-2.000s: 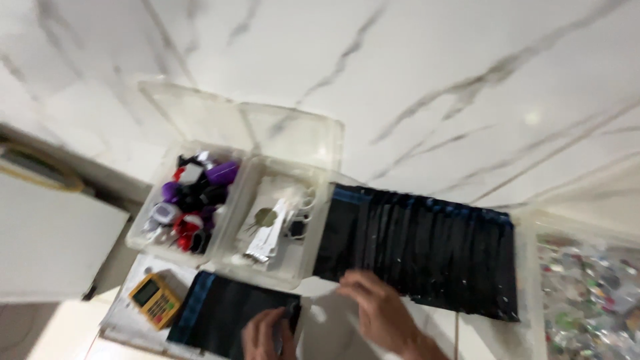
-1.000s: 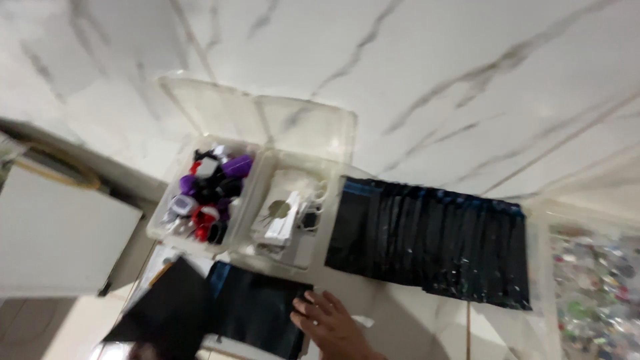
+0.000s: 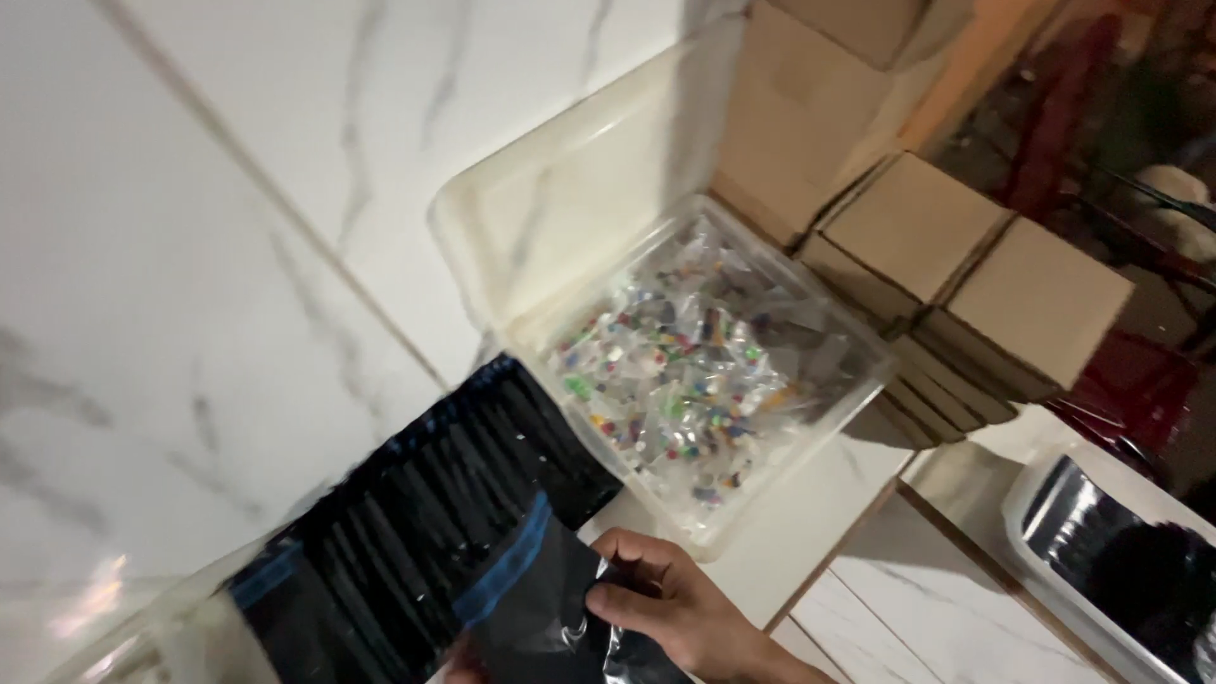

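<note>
My right hand [image 3: 670,598] grips the edge of a black plastic mailer bag [image 3: 541,608] with a blue strip, thumb on top and fingers curled behind. Of my left hand [image 3: 464,662], only blurred fingertips show at the bottom edge, beside the bag's left side; whether they hold it cannot be made out. Behind the held bag lies a long overlapping row of black plastic bags [image 3: 408,503] with blue strips. Against the row's right end stands an open clear plastic bin [image 3: 665,489], full of small clear packets with multicoloured pieces.
The bin's raised lid [image 3: 570,209] leans toward the marbled tile wall [image 3: 190,285]. Strapped cardboard boxes [image 3: 959,247] stand to the right. A white tray [image 3: 1031,494] with shiny black material is at lower right. Part of another translucent container [image 3: 180,627] shows at lower left.
The view has swung right, to the packet bin and cardboard boxes. My right hand, on a black bag lying flat a second ago, now holds a bag up in front of the row.
</note>
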